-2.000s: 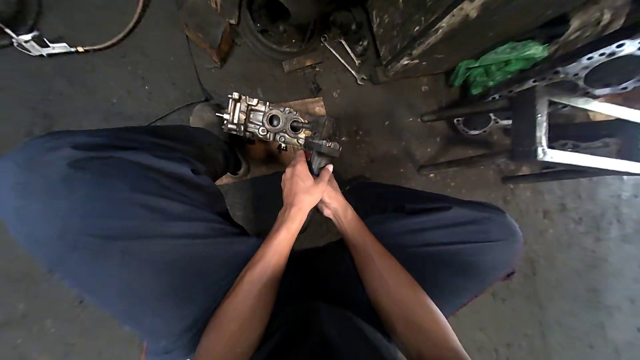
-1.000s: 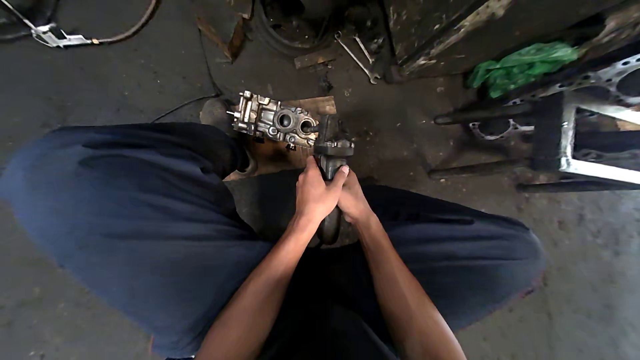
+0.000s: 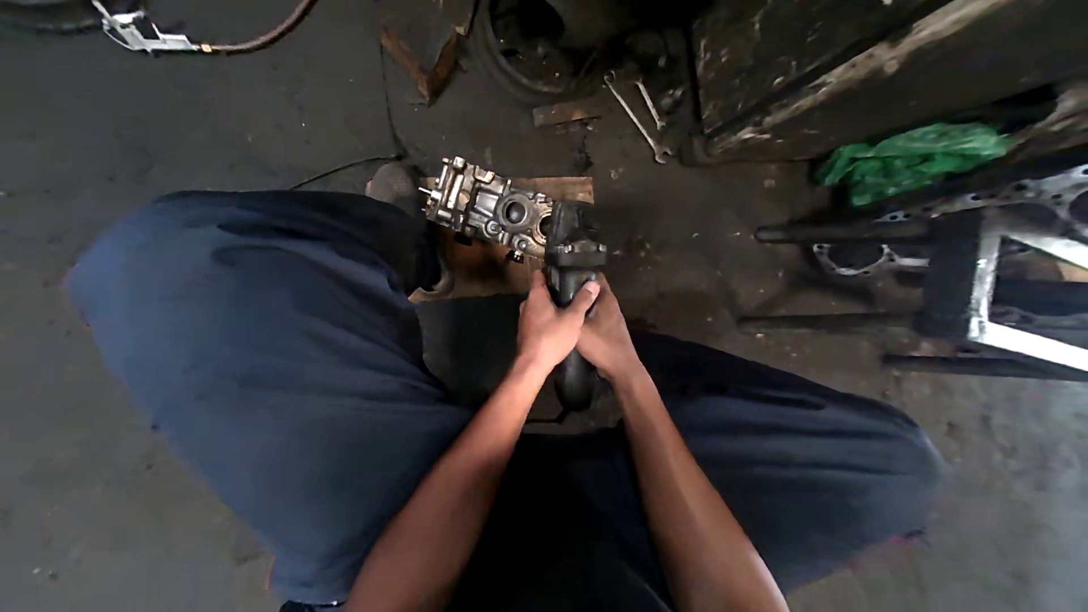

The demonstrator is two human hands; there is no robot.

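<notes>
Both my left hand (image 3: pixel 551 323) and my right hand (image 3: pixel 606 331) grip a dark power tool (image 3: pixel 576 293), which looks like an angle grinder, with its head pointing away from me. Its rear end shows below my hands, between my knees. Just beyond my left hand, a metal engine casting (image 3: pixel 501 206) with round bores lies on a wooden board (image 3: pixel 571 189) on the floor. The tool's head overlaps the right end of the casting in view; whether they touch cannot be told. My fingertips under the tool are hidden.
Two wrenches (image 3: pixel 633 117) lie on the floor beyond the board, near a wheel rim (image 3: pixel 510 59). At the right are a metal frame (image 3: pixel 984 289), flat gaskets or plates (image 3: pixel 858 259) and a green plastic bag (image 3: pixel 918 160). An air gun with a hose (image 3: pixel 255 41) lies at the upper left.
Since two seconds ago, the tool has swung more in line with my forearms, and its rear body now shows below my hands. Both hands have kept their grip. The view has shifted slightly.
</notes>
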